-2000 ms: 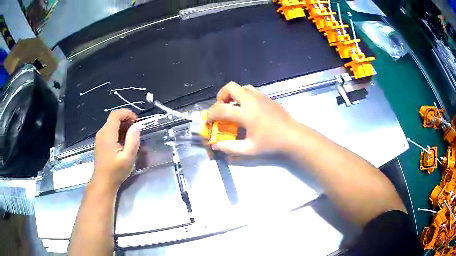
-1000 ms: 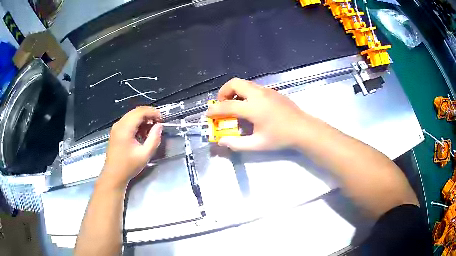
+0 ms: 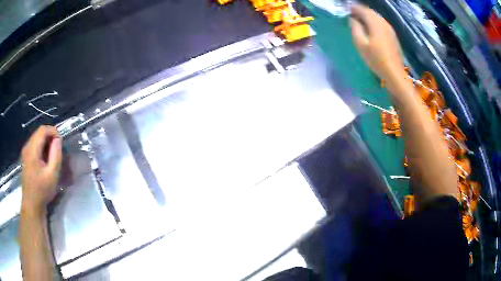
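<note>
My left hand [image 3: 41, 164] is at the left, fingers curled with thumb near the fingertips, beside the small metal fixture [image 3: 71, 123] at the rail. Whether it holds a thin lead cannot be made out. My right hand [image 3: 379, 46] is stretched out over the green surface at the upper right, slightly blurred, its fingertips at the edge of a clear plastic bag [image 3: 330, 6]. No orange unit shows in it; whether it grips anything is unclear. A row of orange units [image 3: 296, 28] stands at the right end of the black mat. No orange unit sits at the fixture.
A heap of orange units [image 3: 453, 142] with white leads lies beyond my right forearm. One orange unit [image 3: 391, 122] lies apart on the green surface [image 3: 379, 148]. Loose white wires [image 3: 41, 110] lie on the black mat [image 3: 137, 44]. A bracket [image 3: 274, 60] stands at the rail's right end.
My right hand has left the fixture and moved to the upper right; the orange unit it held is no longer seen there. The view has swung right, so my left hand appears farther left.
</note>
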